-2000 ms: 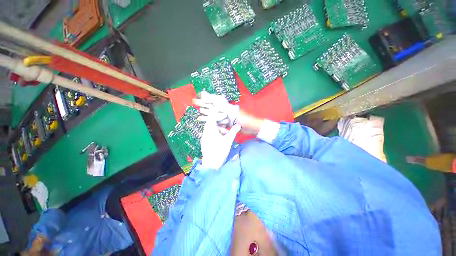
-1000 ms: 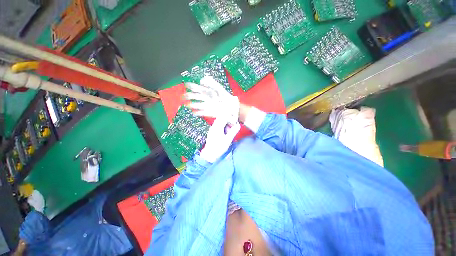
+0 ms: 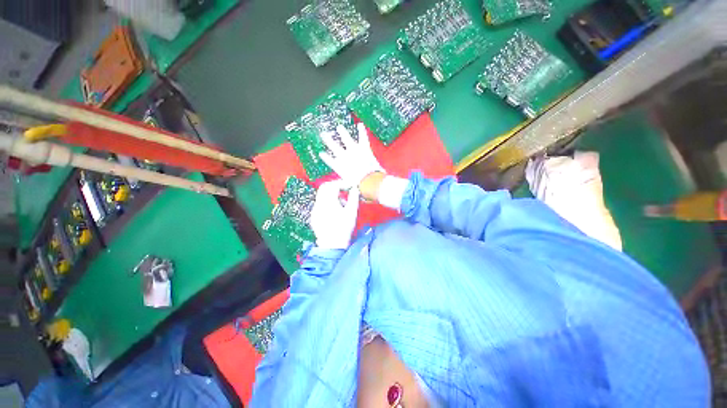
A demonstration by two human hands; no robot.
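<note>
My left hand (image 3: 333, 217), in a white glove, has its fingers closed at the wrist of my right hand, on the cuff edge of the right glove. My right hand (image 3: 351, 157), also in a white glove, has its fingers spread and holds nothing. A strip of bare right wrist shows between glove and sleeve cuff. Under and beyond the right hand lies a green circuit board (image 3: 315, 137), partly hidden. Another board (image 3: 293, 209) lies left of my left hand, partly covered by it. A red sheet (image 3: 414, 155) lies under the hands and boards.
More boards (image 3: 442, 38) and a small dark box (image 3: 610, 33) lie on the green mat. White cloth (image 3: 575, 191) and an orange-yellow gun (image 3: 697, 207) are at right. Slanting poles (image 3: 119, 167) cross at left. Another person's blue sleeve (image 3: 127, 382) shows at lower left.
My right hand has come out of the clasp with my left and spread its fingers. My left fingers have moved to the right glove's wrist, where bare skin now shows more clearly.
</note>
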